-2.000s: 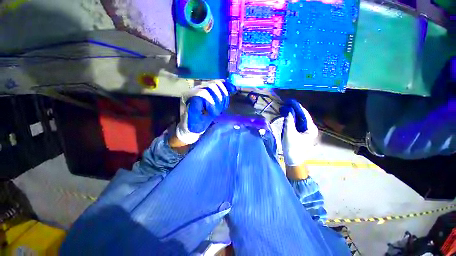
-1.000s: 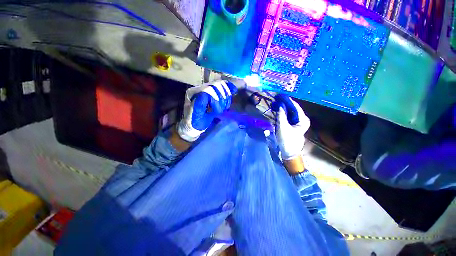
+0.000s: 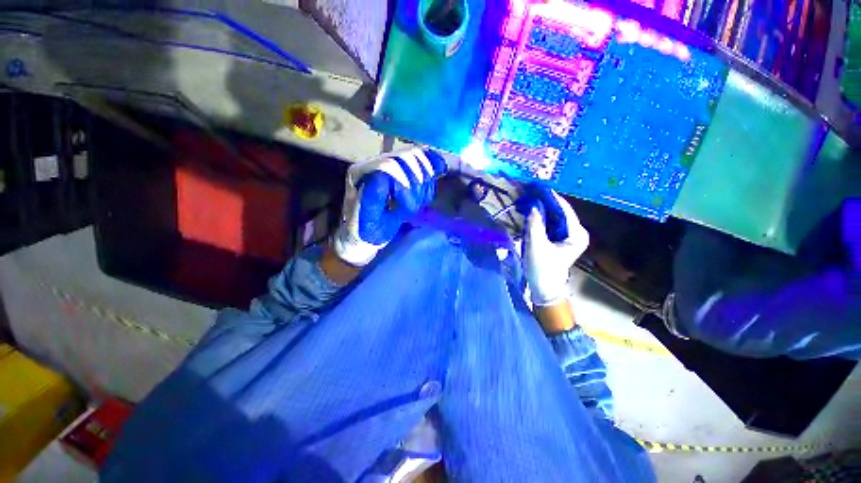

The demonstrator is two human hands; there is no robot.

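A large printed circuit board (image 3: pixel 628 127), blue with pink component rows under purple light, lies on a green mat (image 3: pixel 755 156). A bright white-blue spot shows at its near left corner. My left hand (image 3: pixel 389 203), in a white and dark blue glove, is curled just below that corner; whatever it may hold is hidden. My right hand (image 3: pixel 552 231), gloved alike, has thumb and fingers together below the board's near edge; thin dark lines show beside its fingertips, but I cannot tell if it holds them. A round teal pot (image 3: pixel 444 42) stands left of the board.
A black bin with a red panel (image 3: pixel 222 212) stands below left. A yellow-red knob (image 3: pixel 304 120) is on the grey ledge. Another person's blue sleeve (image 3: pixel 765 297) is at the right. A yellow box (image 3: pixel 33 406) and a red box (image 3: pixel 99 429) are at the lower left.
Since the earliest frame the view has turned, so the board appears tilted and further right. Both hands stay in nearly the same pose below the board's near edge.
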